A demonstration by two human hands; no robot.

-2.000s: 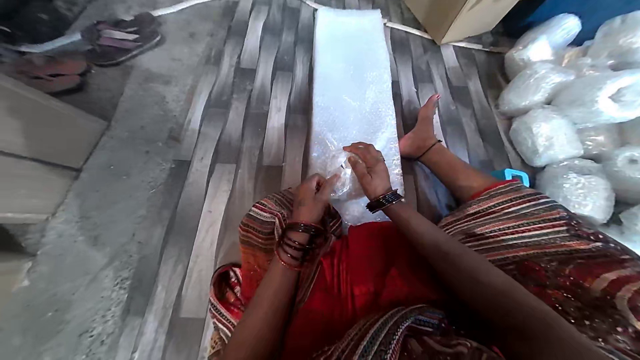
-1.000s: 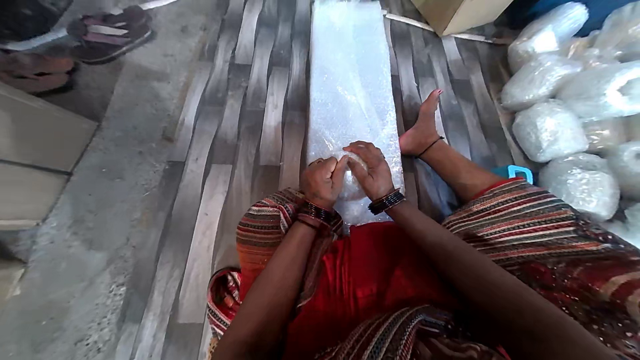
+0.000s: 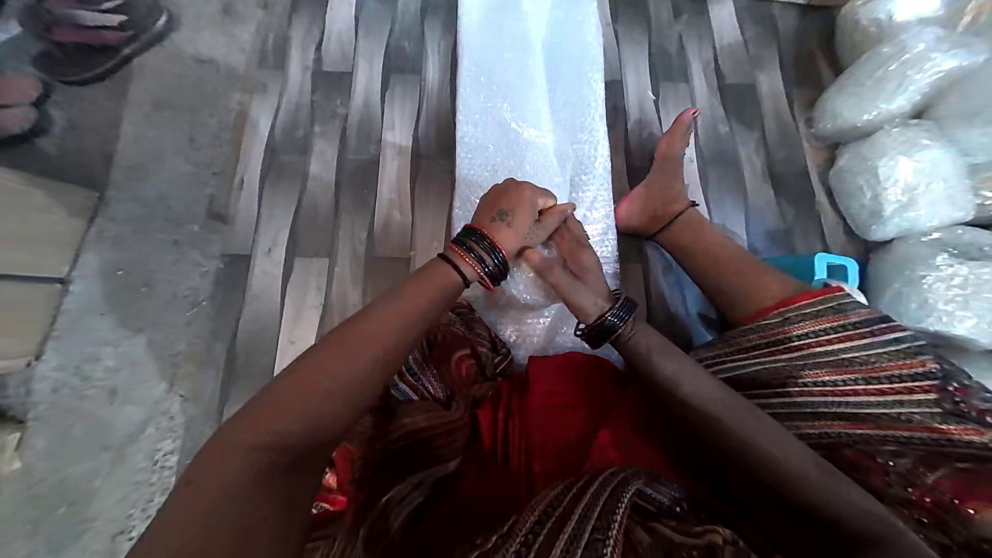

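Observation:
A long strip of clear bubble wrap (image 3: 535,101) runs away from my lap across the floor. Over its near end my two hands meet at a crumpled wrapped bundle (image 3: 527,287). My left hand (image 3: 515,221) is curled with its knuckles up, and its fingertips are hidden. Against it from the right, my right hand (image 3: 570,267) has its fingers raised to the left hand's thumb and its thumb at the bundle. Whether either hand grips the bundle or a piece of the wrap cannot be told. What the bundle holds inside does not show.
Several clear plastic-wrapped bundles (image 3: 899,182) are piled at the right. A blue plastic object with a handle (image 3: 837,269) lies beside my bent leg. My bare foot (image 3: 659,186) rests right of the strip. Footwear (image 3: 101,39) and tan boxes (image 3: 46,225) are at the left.
My left hand has turned and come over the top of the bundle, closer against the right hand. Two seconds ago the hands were slightly apart around the bundle.

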